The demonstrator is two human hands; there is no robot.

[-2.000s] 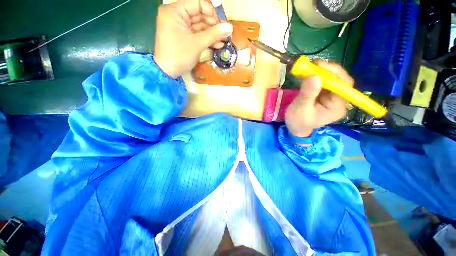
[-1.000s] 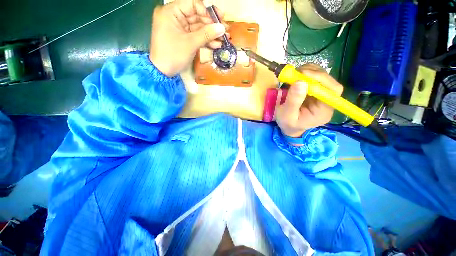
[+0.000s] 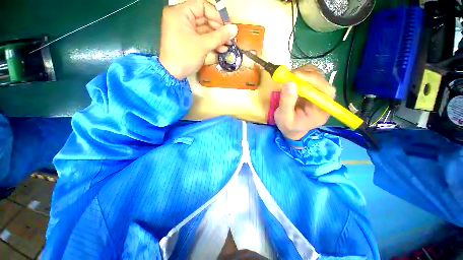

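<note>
My left hand (image 3: 195, 38) pinches a narrow grey-black strip (image 3: 223, 14), which may be a flat cable or tweezers, just above a small round circuit board (image 3: 230, 58). The dark disc with its pale centre lies over an orange-brown jig plate (image 3: 244, 76). My right hand (image 3: 303, 104) holds a yellow soldering iron (image 3: 320, 95) like a pen. Its thin tip points left and reaches the upper right rim of the disc; whether it touches cannot be told. The left fingertips partly cover the disc's upper edge.
The jig lies on a cream board (image 3: 223, 104). A pink block (image 3: 274, 107) is beside my right hand. A round tub with wire wool (image 3: 332, 14) stands behind. A blue box (image 3: 390, 51), yellow piece (image 3: 429, 89) and fan (image 3: 455, 104) are at right. A green spool (image 3: 16, 63) is far left.
The soldering iron and my right hand have moved left, bringing the tip from the jig's right side to the disc's rim. My left hand and the strip have shifted only slightly.
</note>
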